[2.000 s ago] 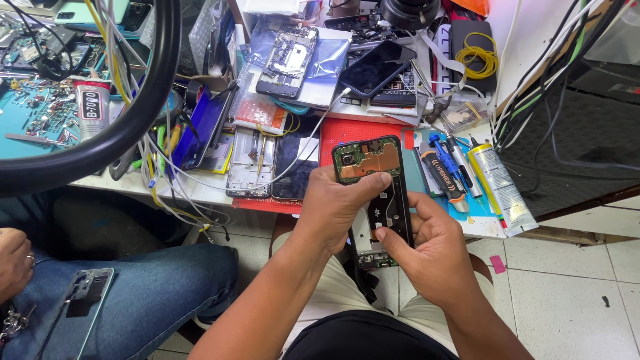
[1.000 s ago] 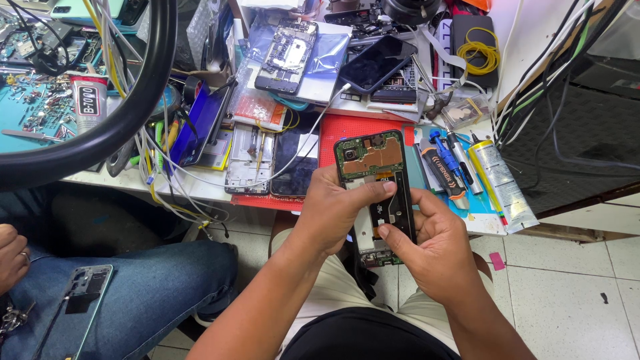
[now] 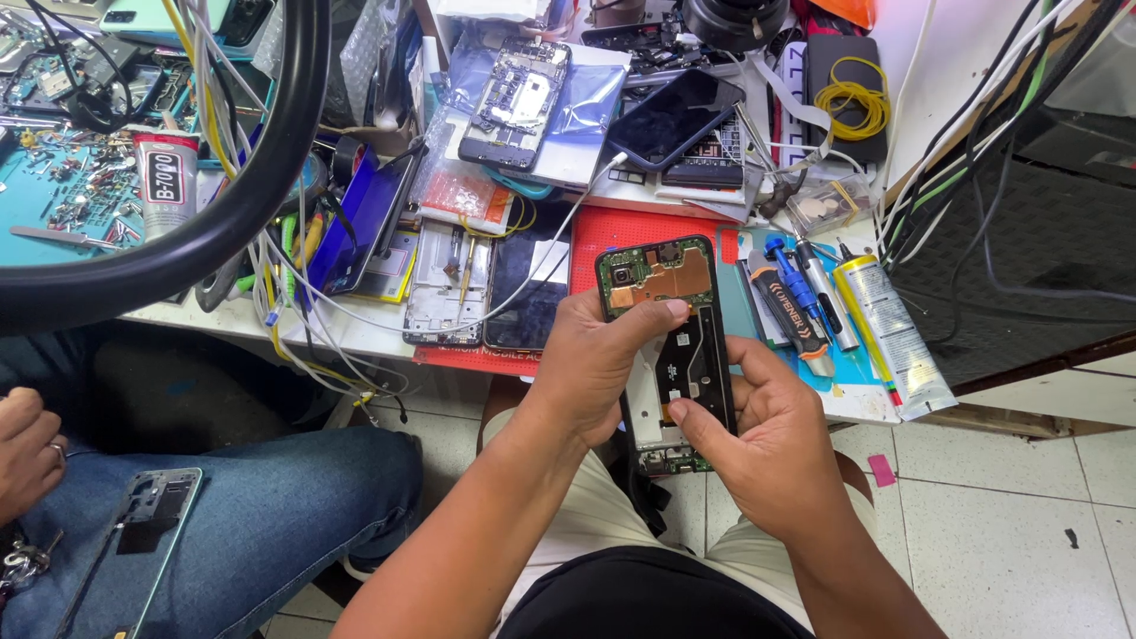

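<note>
An opened smartphone [image 3: 661, 280] without its back cover is held above my lap, its green circuit board and copper-coloured sheet at the top end and a black flex cable running down its middle. My left hand [image 3: 590, 364] grips the phone's left edge, thumb near the lower edge of the copper-coloured area. Around the lower right side is my right hand [image 3: 768, 426], its thumb on the lower part of the flex cable. The fingers behind the phone are partly hidden. Beyond it, a red mat [image 3: 621, 232] lies on the bench.
Right of the mat lie an opener tool [image 3: 785, 306], a blue screwdriver [image 3: 794, 277] and a glue tube [image 3: 896, 333]. Disassembled phones [image 3: 515, 102] and a white cable [image 3: 390, 321] cover the bench. A black ring [image 3: 302, 115] crosses the upper left. Another person's hand [image 3: 27, 453] is at left, near a phone frame [image 3: 160, 532].
</note>
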